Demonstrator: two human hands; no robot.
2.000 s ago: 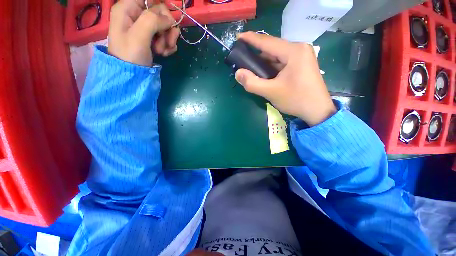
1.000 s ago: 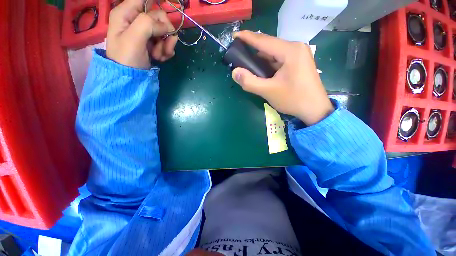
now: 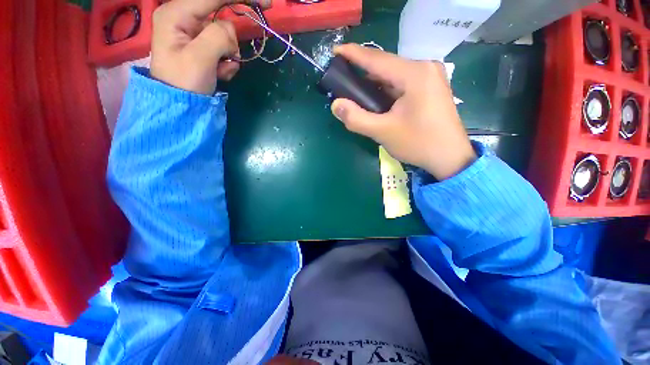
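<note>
My right hand (image 3: pixel 413 107) holds a thick black screwdriver (image 3: pixel 356 87) over the green bench mat. Its thin silver shaft (image 3: pixel 293 47) points up and left to a thin metal ring (image 3: pixel 244 58). My left hand (image 3: pixel 192 44) grips this ring between its fingers near the top edge of the picture. The shaft tip meets the ring's upper side; any screw there is too small to tell. A pale thin ring (image 3: pixel 284 51) shows just right of the held ring, partly behind it. A yellow adhesive strip (image 3: pixel 394 189) with dots lies on the mat below my right hand.
A red foam tray (image 3: pixel 559 142) with watch heads stands at right. A red tray (image 3: pixel 313 17) with rings lies along the top. Red foam trays (image 3: pixel 64 142) stand at left. A white bottle (image 3: pixel 449 27) stands behind my right hand, with a crinkled clear bag (image 3: pixel 329 43) nearby.
My left hand has turned the ring, which now sits tilted differently and a little lower against the driver tip. The left fingers are more curled. My right hand has barely moved.
</note>
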